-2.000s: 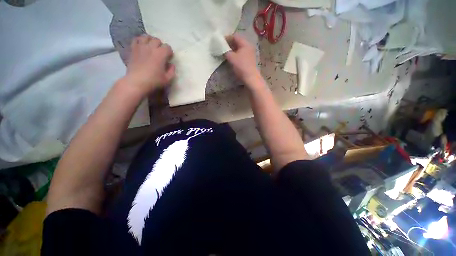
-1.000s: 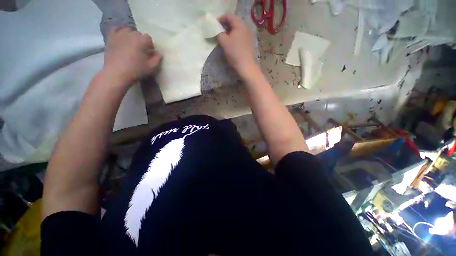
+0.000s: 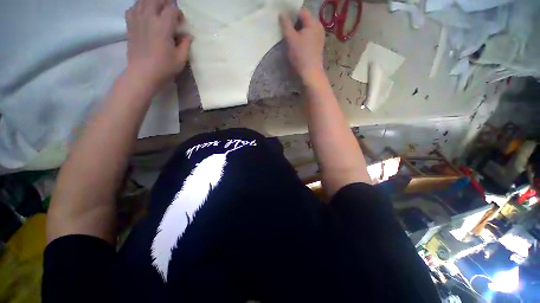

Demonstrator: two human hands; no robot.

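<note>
A cream cut piece (image 3: 228, 50) lies on the table in front of me, its narrow straight end towards me and its upper part cut off by the picture's top edge. My left hand (image 3: 155, 41) is at its left edge, fingers curled, thumb beside the cloth. My right hand (image 3: 303, 44) is at its upper right edge, with thumb and finger at the cloth. The exact fingertip contact is partly hidden on both sides. Faint crease lines cross the piece.
White panels (image 3: 65, 71) lie at the left. Red-handled scissors (image 3: 341, 18) lie right of my right hand. Small cream offcuts (image 3: 379, 71) lie farther right, a white scrap pile (image 3: 473, 35) at upper right. Dark thread bits dot the table (image 3: 426, 97). Yellow cloth (image 3: 23, 254) is at lower left.
The folded-over flap that my right hand held at the piece's right edge now lies spread out. Both hands appear higher in the picture, and the right hand is farther right.
</note>
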